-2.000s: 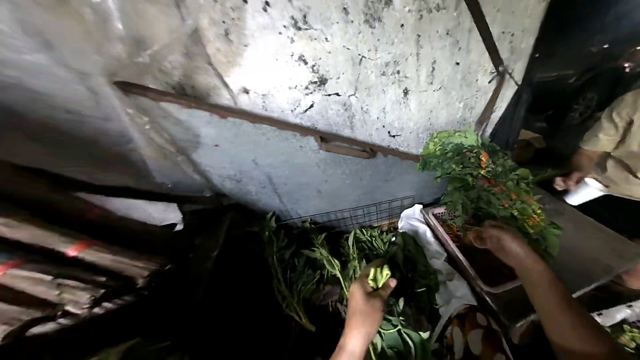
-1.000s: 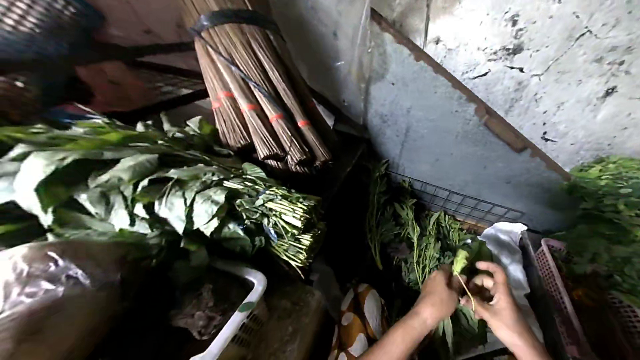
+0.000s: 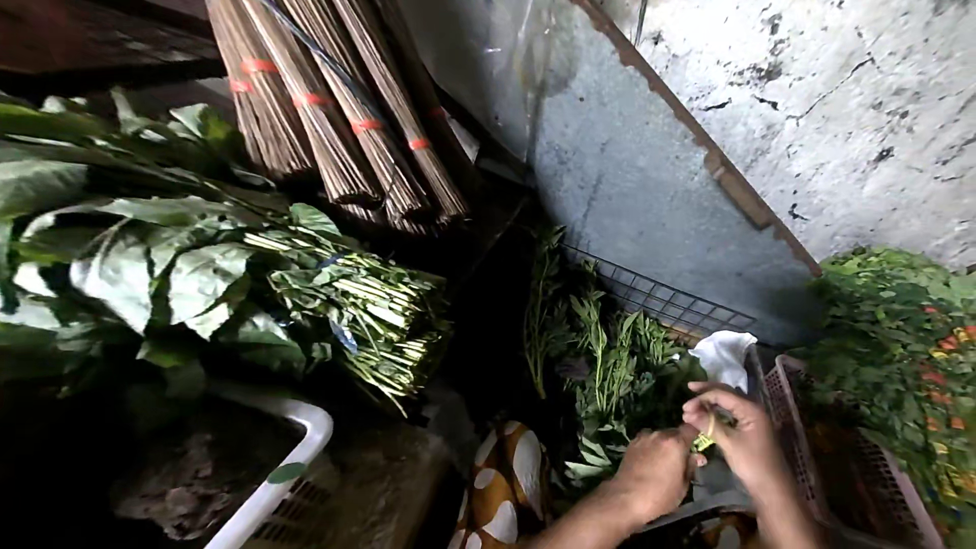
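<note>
My left hand [image 3: 657, 467], at the lower right, is closed around the cut stems of a small green bunch [image 3: 702, 442]. My right hand [image 3: 732, 427] is right beside it, its thumb and fingers pinching a thin pale band or strip [image 3: 712, 424] at the stems. Most of the bunch is hidden by my hands. Behind and left of them lie loose leafy green stems [image 3: 602, 351] in front of a black wire grid [image 3: 663, 296]. A white plastic bag or cloth [image 3: 723, 358] lies just beyond my right hand.
Leafy greens with tied stems [image 3: 381, 313] lie at left, below stick bundles [image 3: 335, 114] with red bands. A white basket handle [image 3: 267, 488] is at lower left. At right, a pink plastic basket [image 3: 793, 435] stands by bunched greens [image 3: 877, 343]. A metal sheet [image 3: 633, 183] leans against the wall.
My right hand, two seconds ago at the greens on the right, is now together with my left hand at the small bunch. The view has swung left.
</note>
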